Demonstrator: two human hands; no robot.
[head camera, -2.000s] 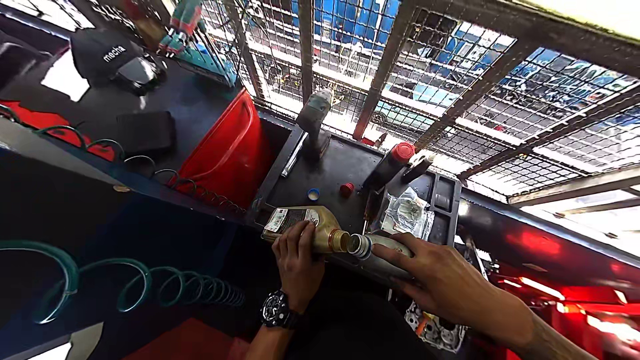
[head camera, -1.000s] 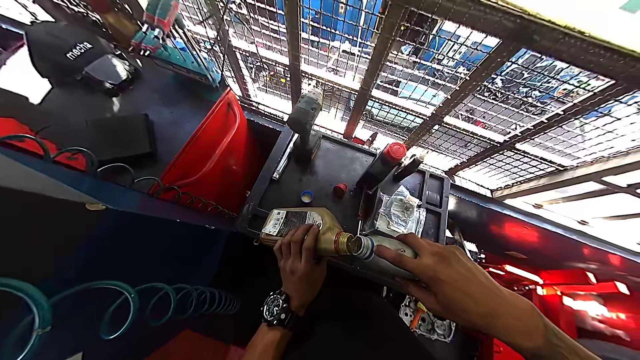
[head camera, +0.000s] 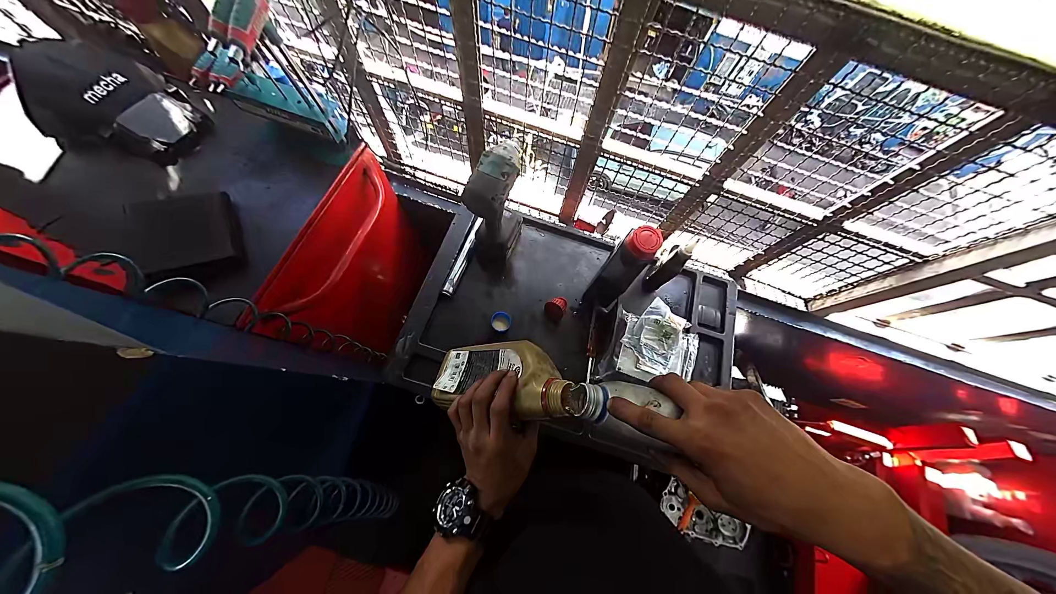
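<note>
My left hand, below a wrist with a black watch, is closed around a gold plastic oil bottle that lies nearly on its side over the tray's near edge. My right hand grips a grey plastic bottle with a blue ring at its neck. The two open mouths face each other and meet or nearly meet; whether liquid passes between them cannot be told. Behind them on the black tray lie a blue cap and a red cap. A dark bottle with a red cap stands further back.
A power tool, a plastic bag and a screwdriver are on the tray. Left are a red bin, a black cap and coiled hose. Wire mesh rises behind; metal engine parts sit below right.
</note>
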